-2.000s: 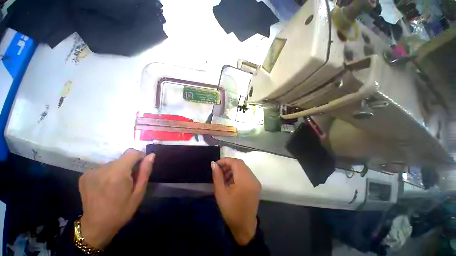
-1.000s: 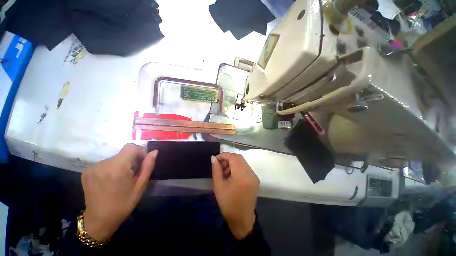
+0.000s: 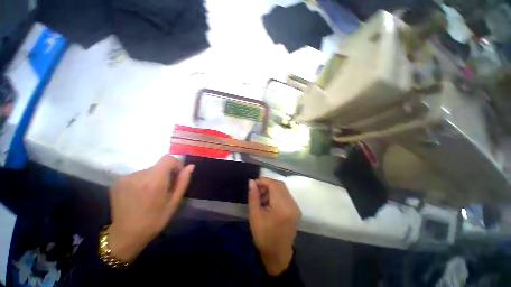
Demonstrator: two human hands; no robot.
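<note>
A small black fabric piece (image 3: 219,179) lies flat at the table's front edge. My left hand (image 3: 147,204) pinches its left end between thumb and fingers, and my right hand (image 3: 273,220) pinches its right end. Just beyond it is the clear template with a red band (image 3: 193,150), a brown-pink double strip (image 3: 252,148) and a dark-outlined window (image 3: 200,103). The fabric's far edge is close against the red band; whether it overlaps is blurred. The lit needle area (image 3: 288,126) is right of the template.
The cream sewing machine head (image 3: 358,73) stands at the right. A stack of small black pieces (image 3: 361,182) with red-handled snips (image 3: 368,152) lies under its arm. Larger black cut panels (image 3: 159,28) are at the far left, and a black cut piece (image 3: 296,27) is behind the machine head.
The camera view has shifted and blurred, so everything appears further right. The fabric, still held at both ends, is now closer to the red band.
</note>
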